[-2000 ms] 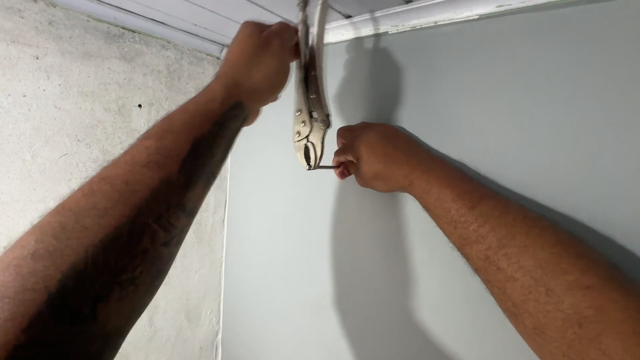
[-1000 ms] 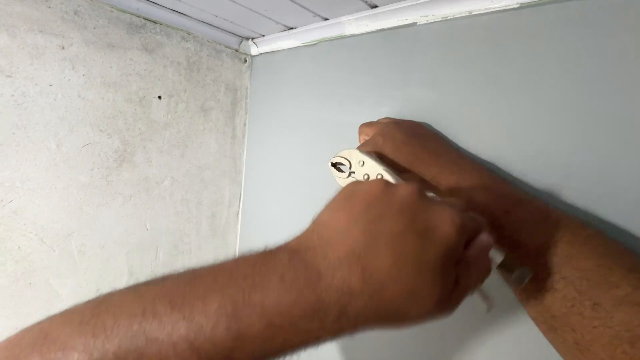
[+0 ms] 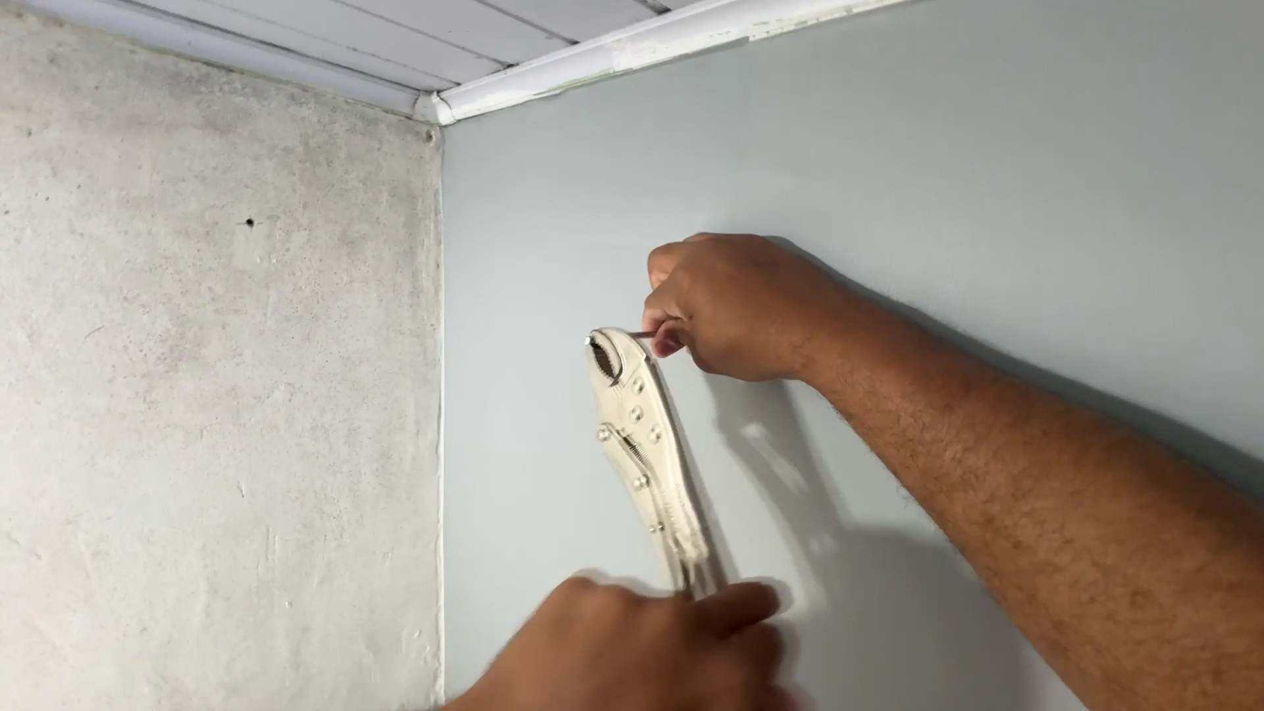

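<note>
Low in the view, my left hand (image 3: 652, 642), slightly blurred, is closed around the handles of metal locking pliers (image 3: 642, 425). The pliers stand nearly upright against the grey wall, jaws at the top. Their jaws meet a thin metal rod (image 3: 642, 335), whose other end lies between the fingertips of my right hand (image 3: 726, 306). That hand is close to the wall, right of the jaws. My fingers hide part of the rod, and whether it enters the wall cannot be told.
A smooth grey wall (image 3: 938, 178) meets a rough bare wall (image 3: 197, 395) with a small dark hole (image 3: 250, 222) at the left corner. White trim (image 3: 612, 54) runs below the ceiling boards (image 3: 375, 35). Shadows of the arms and tool fall on the grey wall.
My left hand and the pliers' handles have swung from above the rod, across to the right, and now down below it. The right hand keeps its pinch near the jaws. The view has shifted.
</note>
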